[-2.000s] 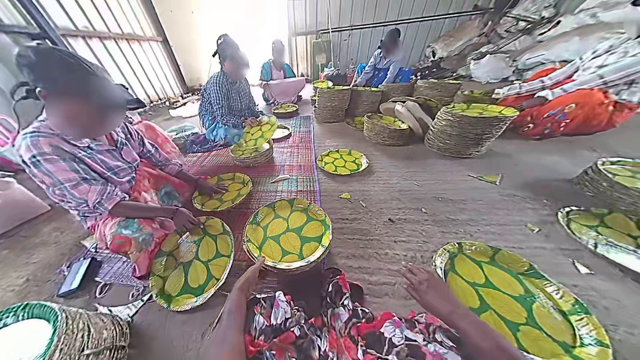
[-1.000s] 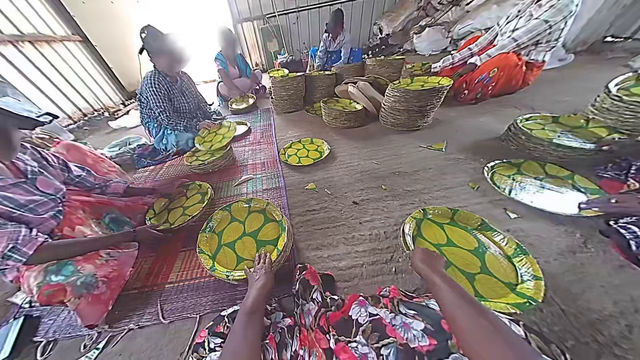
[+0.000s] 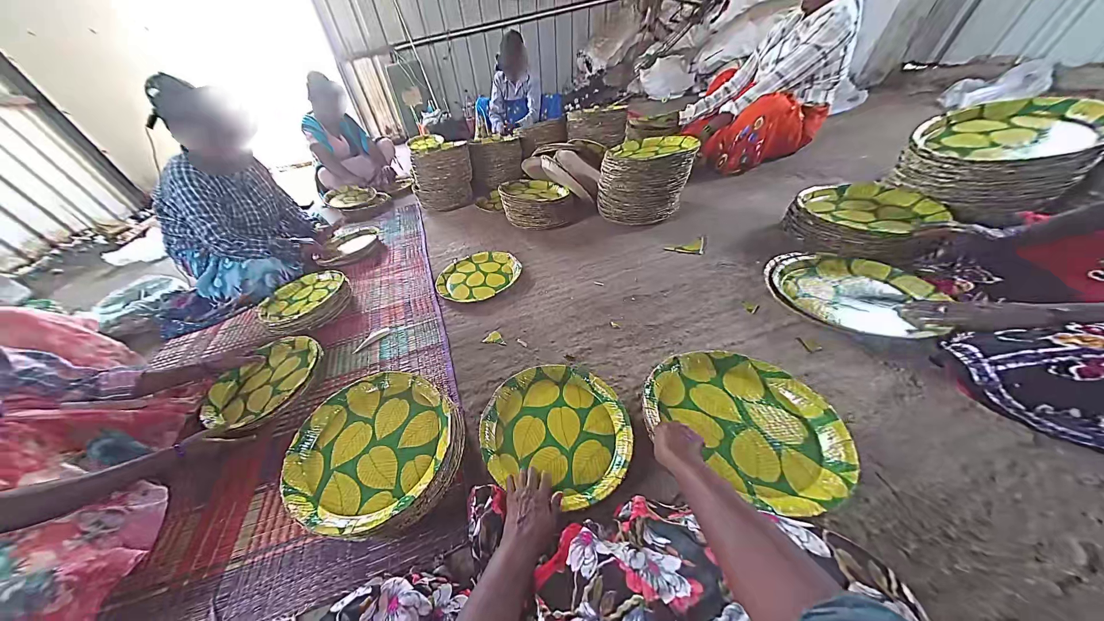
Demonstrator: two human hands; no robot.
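Observation:
Three round plates with a yellow-leaf print on green are in front of me. My left hand (image 3: 530,509), fingers spread, touches the near edge of the middle plate (image 3: 561,431). The right hand (image 3: 677,444) is at the left rim of the large right plate (image 3: 759,431); its fingers are curled, and whether they grip the rim is unclear. To the left, a stack of similar plates (image 3: 371,453) rests at the edge of a woven mat, with no hand of mine on it.
Co-workers sit around on the floor and the striped woven mat (image 3: 388,293). A single leaf-print plate (image 3: 479,276) lies ahead. Tall plate stacks (image 3: 642,185) stand farther back, others (image 3: 992,164) at the right. A co-worker's hand touches a plate (image 3: 837,293) on the right.
A plate now lies between the left stack and the right plate, where bare floor showed earlier. My left hand has gone from the left stack to this middle plate. The view has shifted.

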